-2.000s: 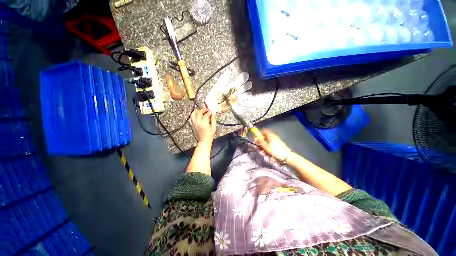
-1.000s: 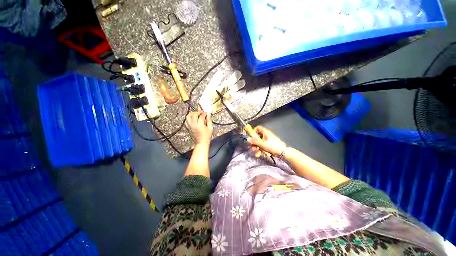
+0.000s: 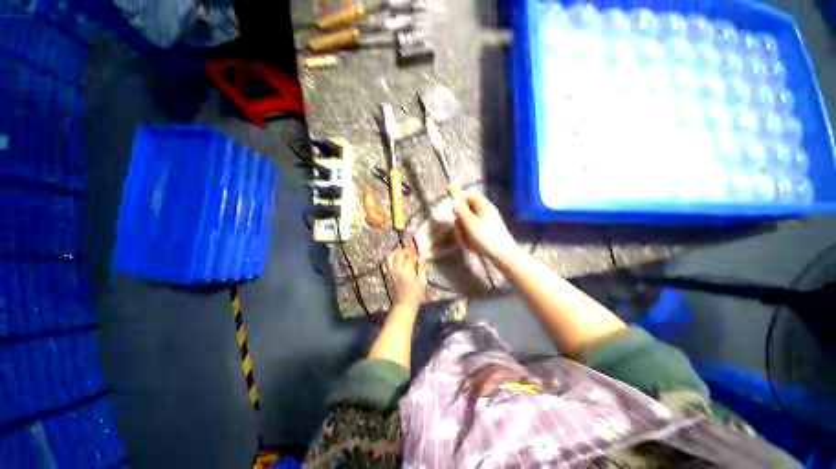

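My right hand is closed on the handle of a soldering iron. Its shaft points away, with the tip beside a loose clear disc on the table. My left hand is at the near-left edge of a crumpled off-white glove or cloth; blur hides whether it grips it. A spare soldering iron lies just beyond my left hand. A blue tray at the right holds rows of glaring clear plastic discs.
The speckled table carries a cream power strip with black plugs, an orange-brown piece and wood-handled tools at the far left. Stacked blue crates stand left; a black fan stands right. Black cords cross the table's near part.
My right hand and its iron have moved away from my body, the tip leaving the off-white glove or cloth for beside the clear disc. The camera view has shifted, showing more of the tray.
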